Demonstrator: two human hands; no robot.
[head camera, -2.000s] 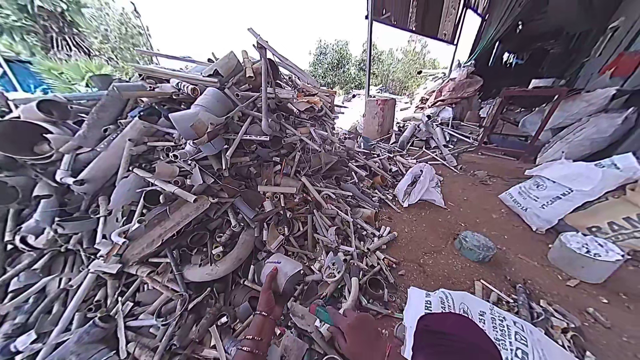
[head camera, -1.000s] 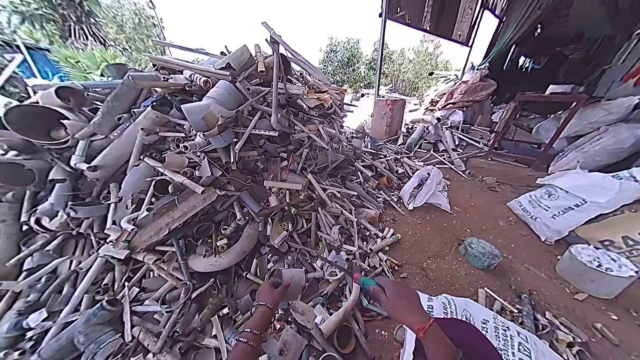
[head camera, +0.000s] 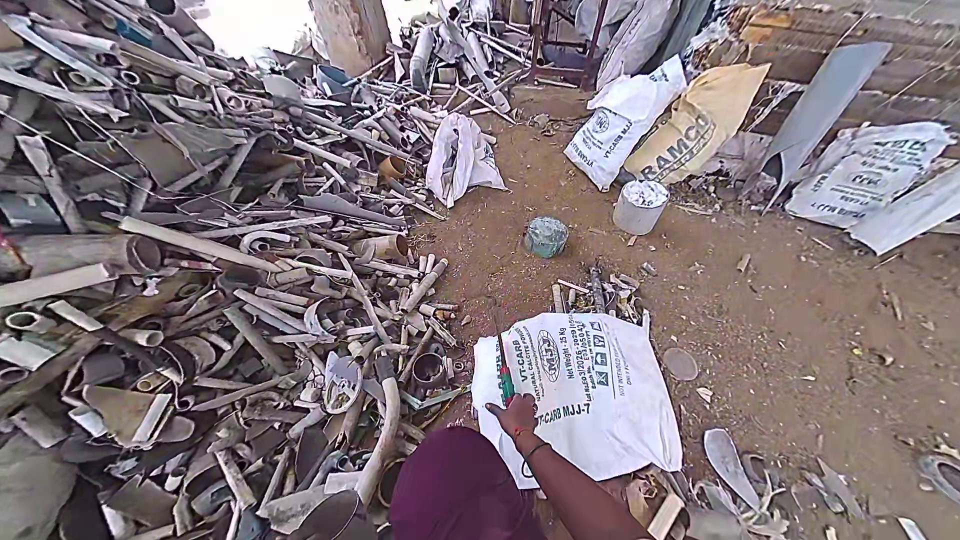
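My right hand (head camera: 514, 414) is closed around the green and red handle of a long, thin-bladed tool (head camera: 505, 379); the kind of blade is not clear. The hand and tool are over a white printed woven sack (head camera: 577, 390) lying flat on the ground. The blade points away from me. My left hand is out of view. A maroon-clothed knee (head camera: 461, 487) shows at the bottom, left of my right forearm. Left of the sack lies a large heap of grey and white plastic pipe pieces (head camera: 285, 300), with a curved pipe (head camera: 386, 427) close to the knee.
A greenish round block (head camera: 546, 237) and a white-topped cylinder (head camera: 640, 208) stand on the dirt. Beyond are a small white bag (head camera: 461, 161), a white sack (head camera: 626, 124), a tan sack (head camera: 701, 124) and a block pillar (head camera: 351, 34). Loose scraps (head camera: 731, 465) lie at the lower right.
The view has swung right and down. My left hand, earlier holding a short pipe piece, has left the view. My right hand has moved from the heap to over the white sack, still holding the tool.
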